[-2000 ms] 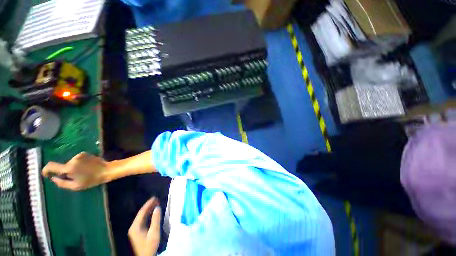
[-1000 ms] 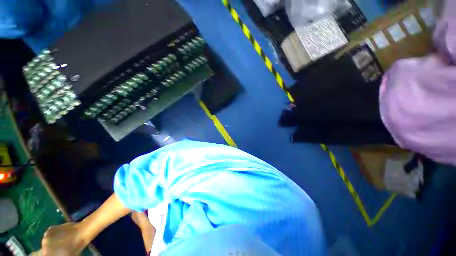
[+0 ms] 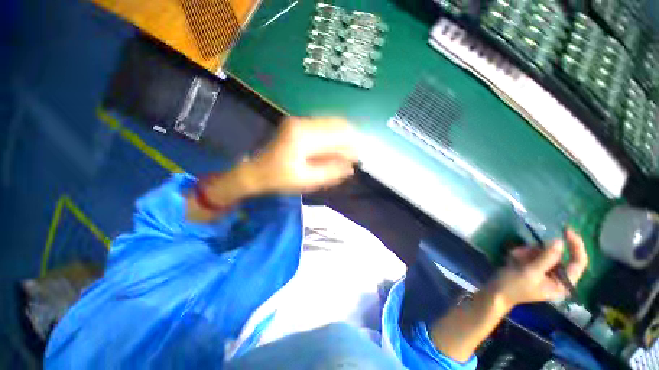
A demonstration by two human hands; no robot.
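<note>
My left hand (image 3: 311, 155) is blurred above the front edge of the green mat (image 3: 289, 65), its fingers loosely curled; nothing shows in it. My right hand (image 3: 542, 271) is at the mat's right part, its fingers closed on a thin dark tool, possibly tweezers (image 3: 533, 233), which points up and left. A green circuit board panel (image 3: 345, 45) lies on the mat at the upper left. A dark striped patch (image 3: 431, 114) shows mid-mat, with a thin silver strip (image 3: 462, 165) along its lower side. Whether the strip touches the tool tip is too blurred to tell.
A long white slotted rack (image 3: 535, 108) runs behind the mat, with rows of green boards (image 3: 531, 32) beyond. A tape roll (image 3: 629, 235) stands at the right, near a yellow-black box (image 3: 618, 318). An orange-brown tray (image 3: 144, 20) is at the upper left. Lamp glare crosses the mat's front.
The view has swung from the floor and side racks to the bench. Both hands now show over or beside the mat, and a dark tool is visible in my right hand.
</note>
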